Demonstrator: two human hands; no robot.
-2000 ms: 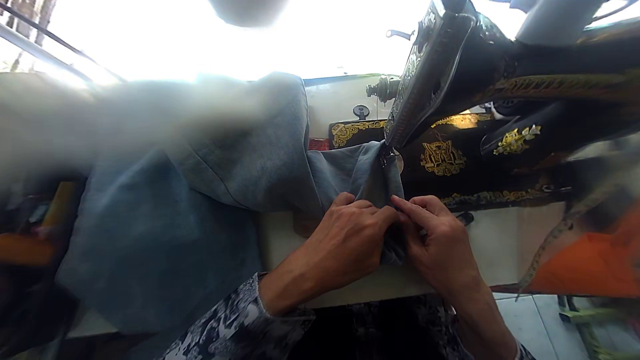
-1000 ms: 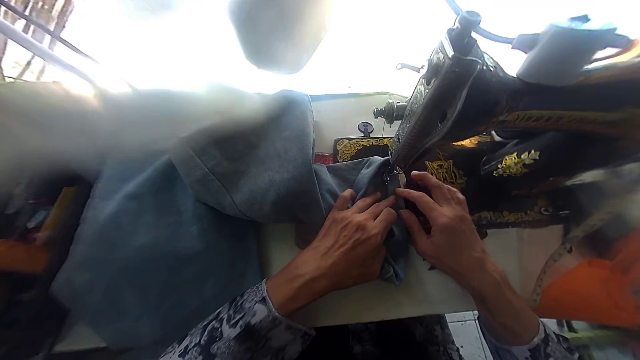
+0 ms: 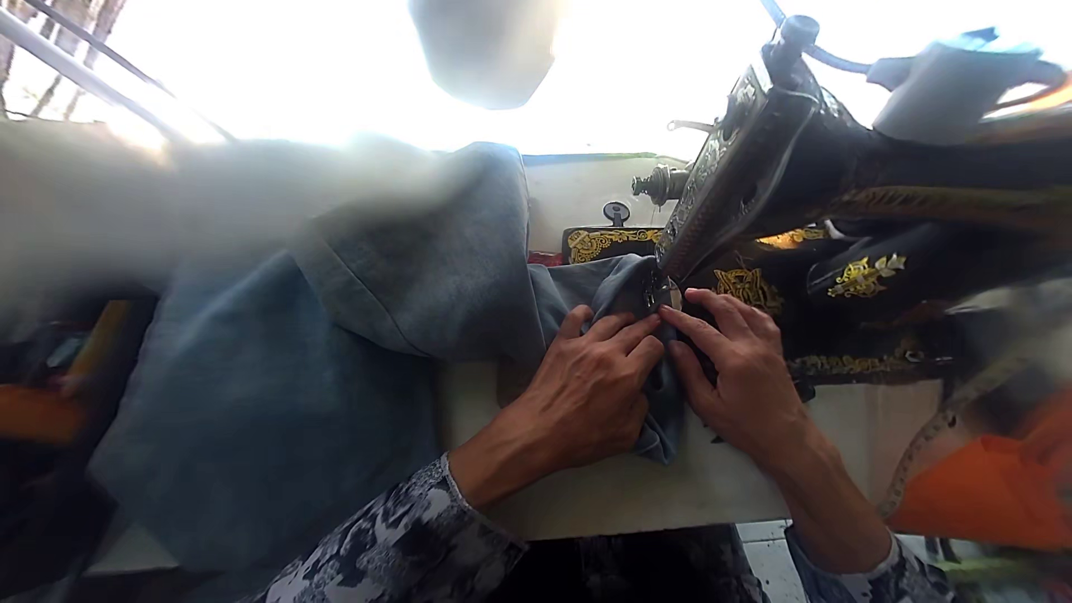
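Note:
A black sewing machine [image 3: 737,167] with gold decoration stands at the right, its needle and presser foot [image 3: 656,289] down at the edge of blue-grey denim fabric [image 3: 435,260]. The fabric spreads from the machine across the left of the view. My left hand [image 3: 590,381] lies on the fabric with its fingers spread just before the presser foot. Close beside it, my right hand [image 3: 737,360] touches the fabric edge with its index fingertip, near the foot. The thumb of my right hand rests by a fold that hangs toward me. The stitching spot is partly hidden.
The pale tabletop [image 3: 620,502] lies under the machine, its front edge close to me. A tape measure [image 3: 917,444] and orange material [image 3: 988,490] are at the right. A blurred, pale object [image 3: 486,50] is at the top centre.
Two seconds ago my fingers pinched the fabric edge together, nearer to me. Now both hands are flatter, with fingers extended close to the presser foot.

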